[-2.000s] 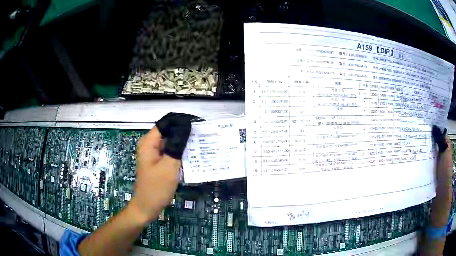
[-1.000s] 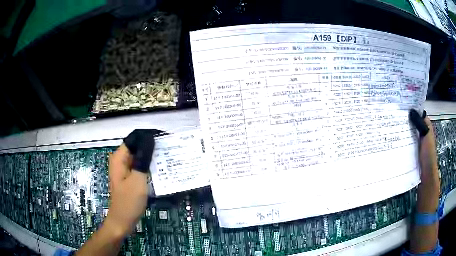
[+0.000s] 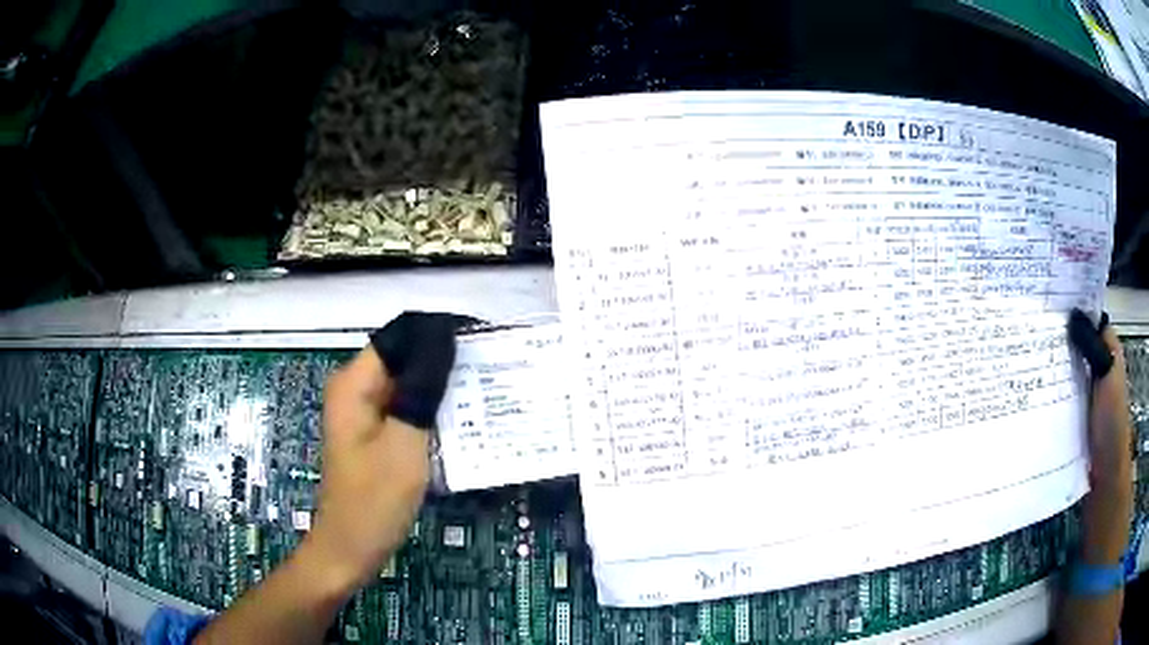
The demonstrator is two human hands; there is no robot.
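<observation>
My left hand [image 3: 378, 441], with black finger cots, pinches a small white part label [image 3: 510, 410] by its left edge. The label's right edge meets or lies behind the large white DIP work sheet [image 3: 832, 340]. My right hand [image 3: 1099, 441], with a black finger cot and a blue band at the wrist, holds the sheet by its right edge. The sheet has a printed table, handwriting and a red mark at right. Both papers are held above a row of green printed circuit boards [image 3: 177, 466] and hide part of them.
Behind the boards runs a white conveyor rail [image 3: 252, 306]. Beyond it, a black bin holds cream-coloured components [image 3: 403, 224], darker toward the back. A green shelf surface [image 3: 1008, 38] shows at the top right. Light blue sleeve cuffs show at the bottom.
Over the frames, the papers and hands shift left in view and then back right, along with the background. Both hands keep their hold on the papers.
</observation>
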